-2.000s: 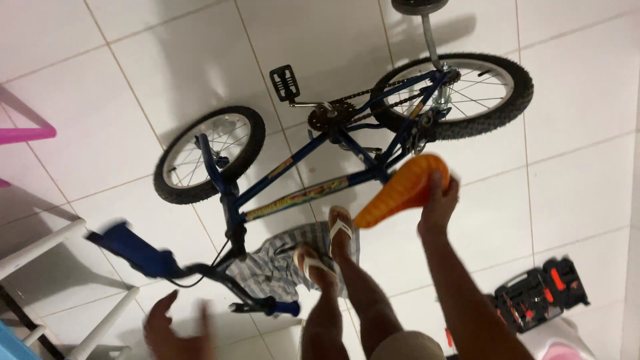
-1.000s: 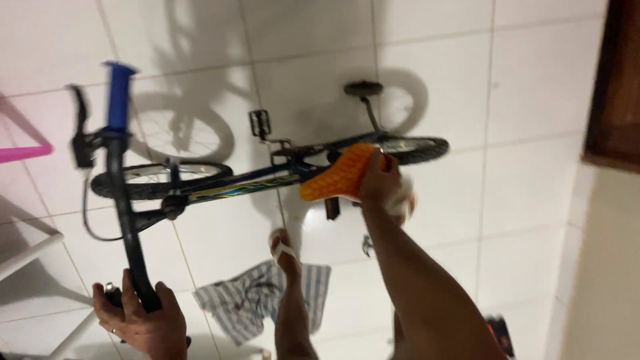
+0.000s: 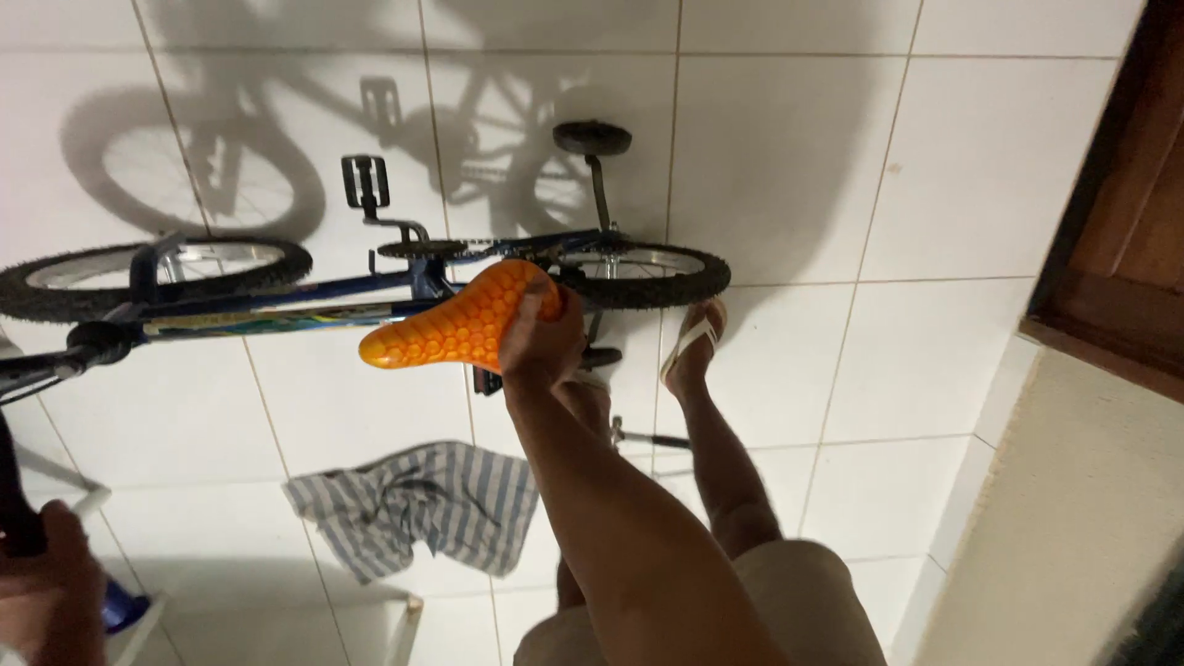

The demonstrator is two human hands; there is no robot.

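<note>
A small blue bicycle point(image 3: 277, 314) stands upright on its wheels, with a training wheel point(image 3: 592, 138) out to its far side. My right hand point(image 3: 544, 338) is closed on the rear of the orange bicycle saddle point(image 3: 453, 326). At the lower left edge my left hand point(image 3: 51, 587), partly cut off by the frame, grips the black handlebar point(image 3: 17, 504). A blue handlebar grip point(image 3: 125, 606) shows just beside that hand. The pedal point(image 3: 366, 182) on the far side points away from me.
A striped grey cloth point(image 3: 425, 504) lies on the white tiled floor near my feet. A tool with a black handle point(image 3: 661, 440) lies by my leg. A wooden door point(image 3: 1124, 213) and a wall stand at the right; pale furniture legs point(image 3: 402, 629) show at the lower left.
The bicycle, leaning over two seconds ago, is now upright. My left hand, off the handlebar at first, has taken hold of it. My right hand has stayed on the saddle. The view has shifted.
</note>
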